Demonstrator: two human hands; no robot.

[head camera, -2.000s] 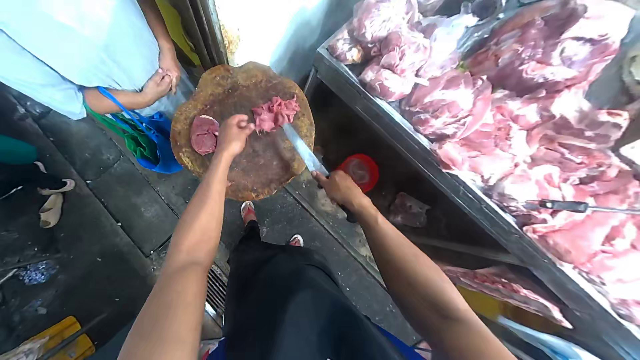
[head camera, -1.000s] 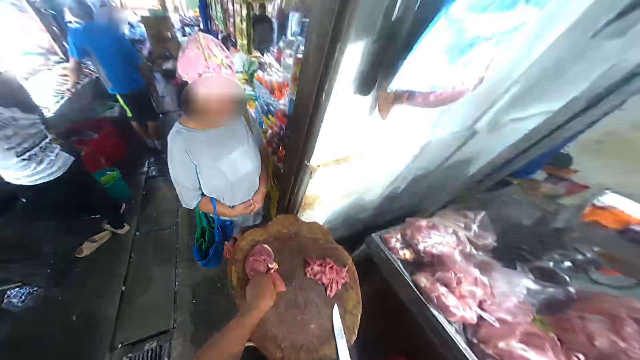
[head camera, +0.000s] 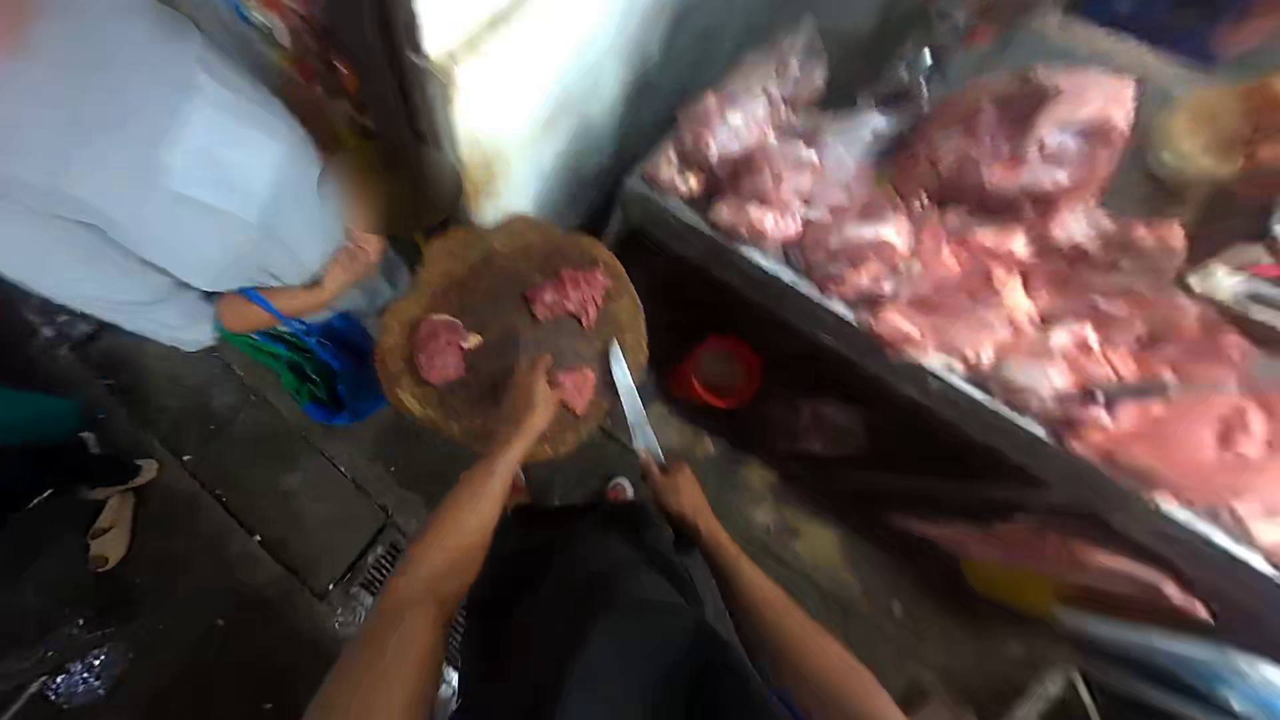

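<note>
A round wooden chopping block (head camera: 490, 300) stands before me. On its left side lies a larger piece of raw meat (head camera: 440, 350); a pile of cut meat (head camera: 568, 295) lies toward its upper right. My left hand (head camera: 532, 400) is low over the block, its fingertips at a small flat piece of meat (head camera: 576, 388); blur hides whether they grip it. My right hand (head camera: 680, 495) is closed round the handle of a long knife (head camera: 632, 400). The blade points up and away, with its tip over the block's right edge.
A metal-edged counter (head camera: 850, 305) heaped with raw meat (head camera: 1000, 270) runs along the right. Below it is a red round container (head camera: 720, 372). A person in a light top (head camera: 150, 170) stands close at the block's left, with blue and green bags (head camera: 345, 370) on the arm.
The view has swung back down. My left hand has moved from the larger piece at the block's left to the small flat piece near its lower right edge.
</note>
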